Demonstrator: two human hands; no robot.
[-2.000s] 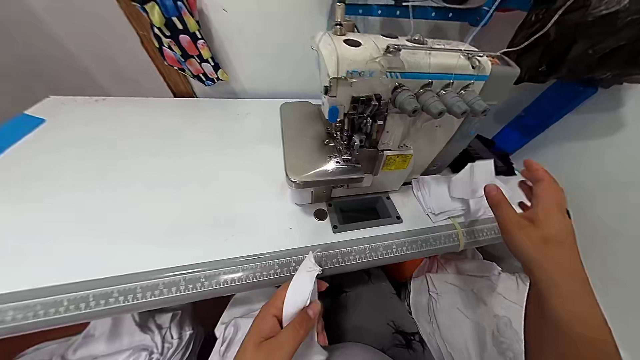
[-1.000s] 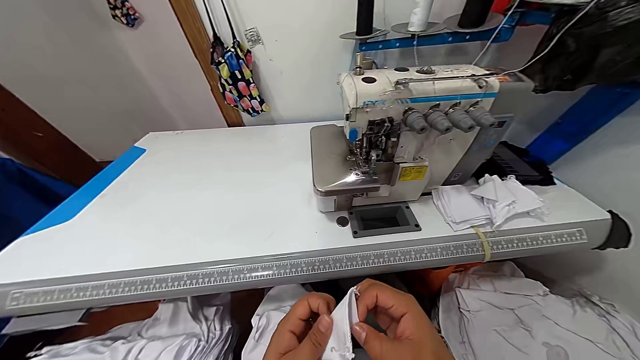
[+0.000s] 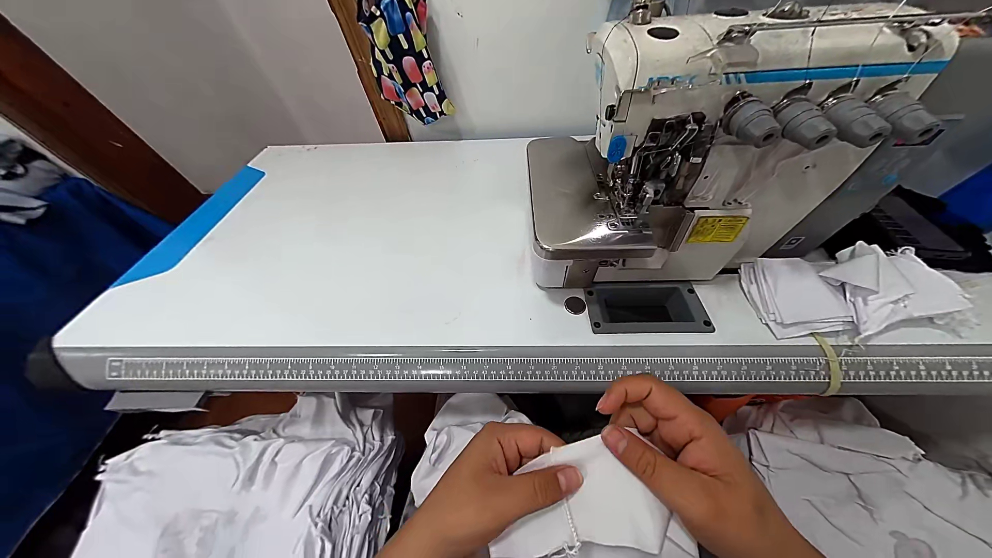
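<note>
Between my two hands, in front of the table edge, is a white fabric piece [image 3: 612,496] with a stitched seam running down it. My left hand [image 3: 504,484] pinches its left part between thumb and fingers. My right hand [image 3: 682,457] grips its upper right edge, thumb on top. Beyond them stands an overlock sewing machine [image 3: 666,178] with a metal cloth plate [image 3: 570,201]. A stack of small white fabric pieces [image 3: 806,298] lies on the table right of the machine.
The white table [image 3: 372,256] has a ruler strip [image 3: 465,369] along its front edge, with a yellowish band [image 3: 831,364] around it. Below the edge are piles of white fabric at left [image 3: 248,480] and right [image 3: 845,473]. A grey recessed tray [image 3: 649,308] sits before the machine.
My right hand has come from the small fabric stack to the piece in my left hand. The held fabric, narrow and folded before, now shows a wider face. The view has shifted.
</note>
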